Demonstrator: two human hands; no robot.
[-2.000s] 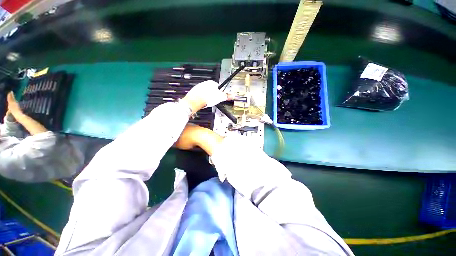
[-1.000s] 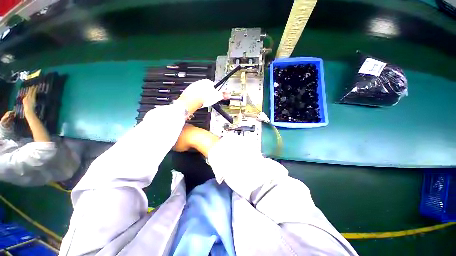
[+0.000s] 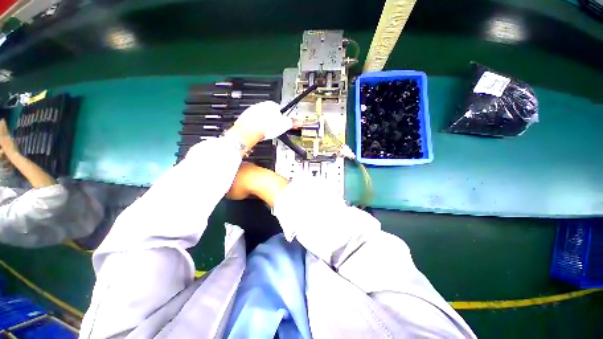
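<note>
Two slender black units [image 3: 299, 98] form a V at the assembly fixture [image 3: 322, 54], with their far ends at its metal blocks. My left hand [image 3: 263, 124], in a white glove, closes around the meeting ends of the V at the fixture's left edge. My right arm crosses under my left arm. Only the bare wrist and part of my right hand [image 3: 248, 181] show; the fingers are hidden behind my left sleeve. The black slotted parts tray [image 3: 198, 118] with rows of units lies left of the fixture, partly covered by my arms.
A blue bin [image 3: 428, 119] of small black parts stands right of the fixture, with a bagged lot of black parts [image 3: 499, 109] farther right. A thin hose [image 3: 365, 177] loops between fixture and bin. Another person's arm [image 3: 30, 165] and a second tray [image 3: 45, 129] are at far left.
The whole view has shifted slightly. My hands and the V of black units keep about the same place at the fixture. The other person's hands have moved left, off the second tray.
</note>
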